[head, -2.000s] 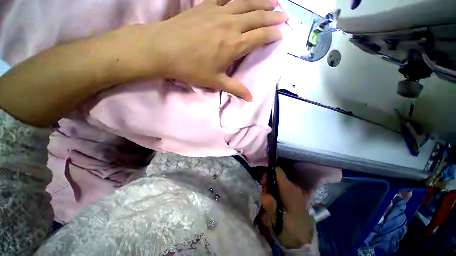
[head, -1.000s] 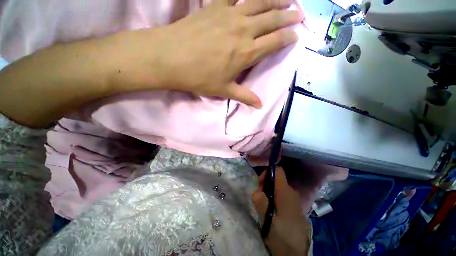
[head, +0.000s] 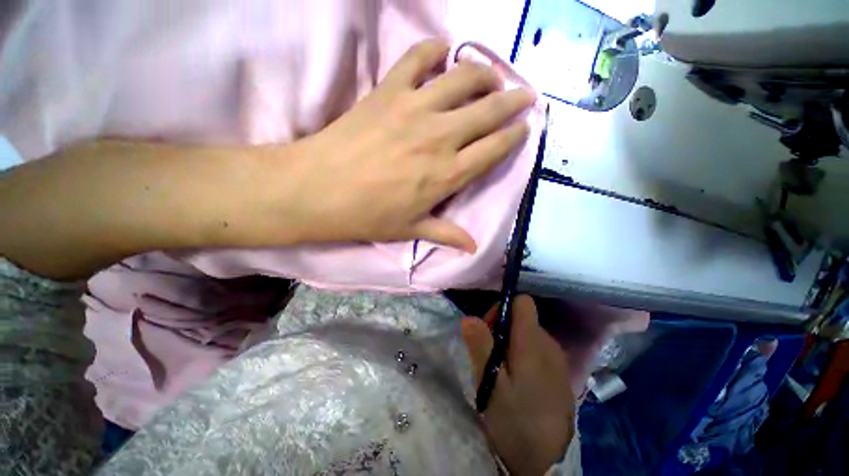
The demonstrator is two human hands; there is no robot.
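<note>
The pink garment piece lies spread over the machine table, its right edge beside the needle plate. My left hand lies flat on it, palm down, fingers apart and pointing to the upper right. My right hand holds the fabric shears by the handles below the table's front edge. The long dark blades point up along the cloth's right edge and look closed or nearly so. Whether cloth is between them cannot be told.
The white sewing machine head is at the upper right, with the presser foot over the needle plate. Thread snips lie on the table at right. A blue bin is below. More pink cloth hangs at lower left.
My left hand and the cloth's upper right part have moved down toward me, and a curved cloth edge now shows above the fingers. The shears' tips are a little higher.
</note>
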